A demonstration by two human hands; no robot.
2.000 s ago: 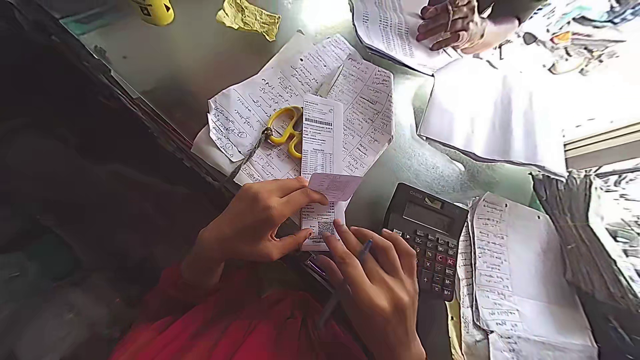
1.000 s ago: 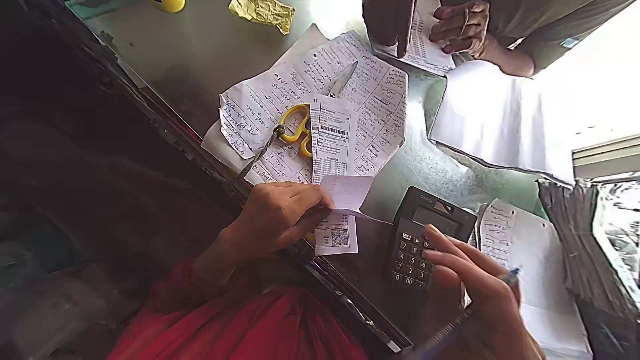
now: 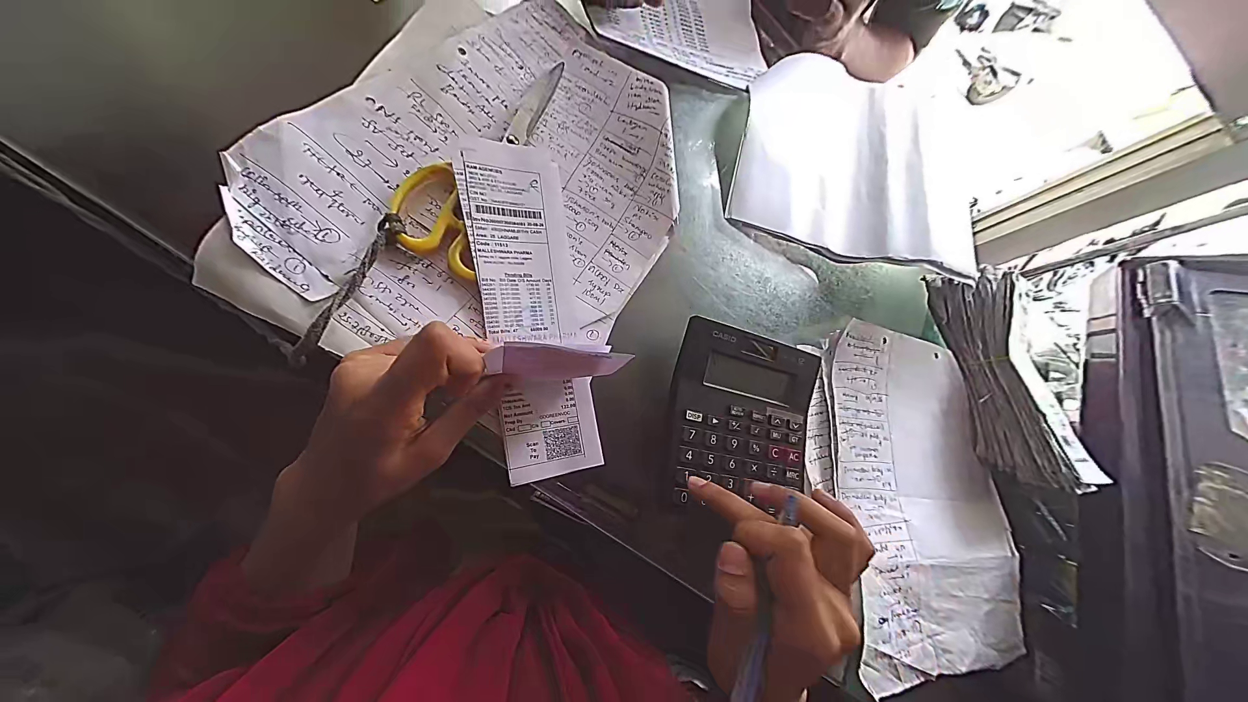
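My left hand (image 3: pixel 395 429) pinches a folded printed paper slip (image 3: pixel 512 234) between thumb and fingers, its lower end hanging over the table edge. My right hand (image 3: pixel 785 575) holds a blue pen (image 3: pixel 756 643), while its index fingertip is on the lower left keys of a black Casio calculator (image 3: pixel 746 390). Under the upper end of the slip lie scissors with yellow handles (image 3: pixel 424 210) and a dark cord tied to them. Handwritten sheets (image 3: pixel 624 166) spread beneath the scissors.
Long handwritten sheets (image 3: pixel 912 487) lie right of the calculator. Beyond them stands a tied bundle of papers (image 3: pixel 1004 380). A blank white sheet (image 3: pixel 848 166) lies on the glass tabletop (image 3: pixel 634 390). At the top, another person's hand (image 3: pixel 829 29) is near a printed sheet (image 3: pixel 692 34).
Two seconds ago my right hand was at the slip's lower end; it is now at the calculator's keys. My left hand still holds the slip. The view has moved closer.
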